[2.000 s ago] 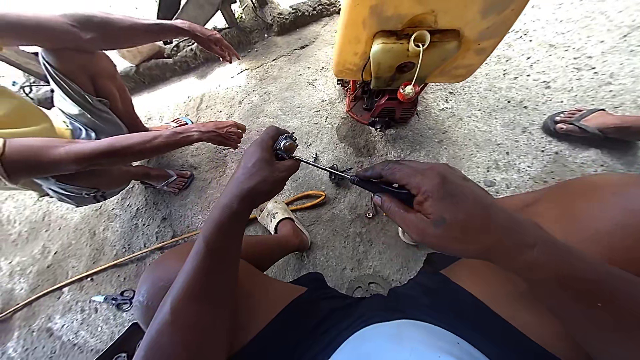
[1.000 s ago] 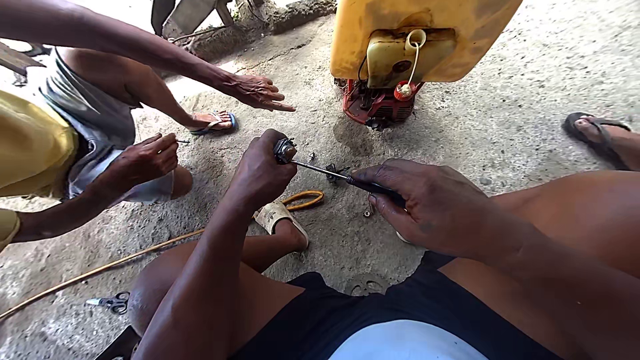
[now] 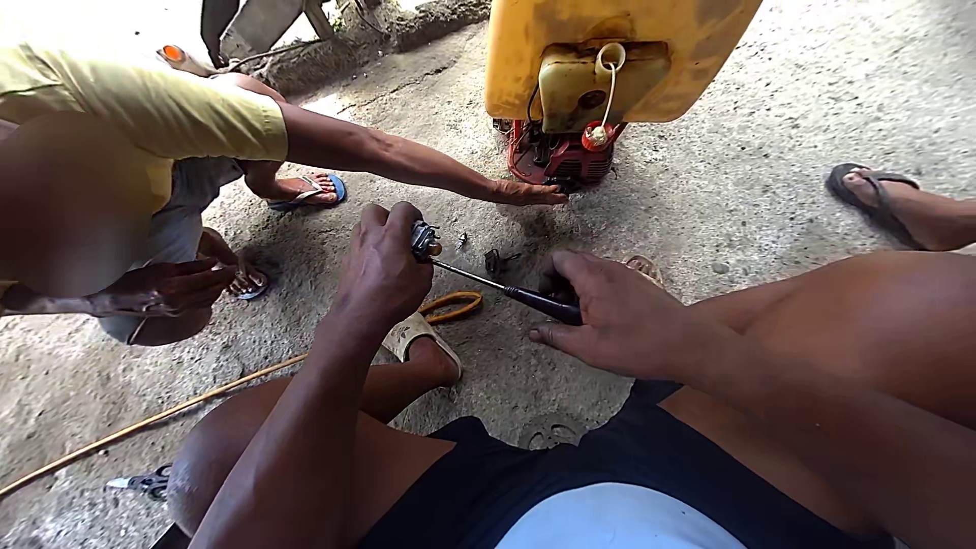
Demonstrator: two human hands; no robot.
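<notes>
In the head view my left hand point(image 3: 387, 263) grips a small metal carburetor-like part point(image 3: 424, 239) with a brass-coloured piece on it. A screwdriver point(image 3: 534, 300) reaches from my right hand point(image 3: 610, 309) to this part, its tip at the lower side. My right fingers are around the black handle's end, with the thumb lower and apart. Just beyond the hands, a small spark plug point(image 3: 462, 241) and a dark small part point(image 3: 499, 261) lie on the concrete. An engine point(image 3: 579, 162) with a red frame stands under a yellow plastic tank point(image 3: 625, 61); a red cap hangs from its filler neck.
Another person in a yellow shirt point(image 3: 191, 103) leans in from the left, one hand point(image 3: 530, 193) by the engine. A tan cord point(image 3: 152, 419) crosses the floor to an orange loop point(image 3: 454, 306). Scissors point(image 3: 149, 482) lie lower left. Someone's sandalled foot point(image 3: 884, 200) is at right.
The other person has leaned further in, and one of their hands has moved right to the engine's base. My hands keep the part and the screwdriver in about the same place.
</notes>
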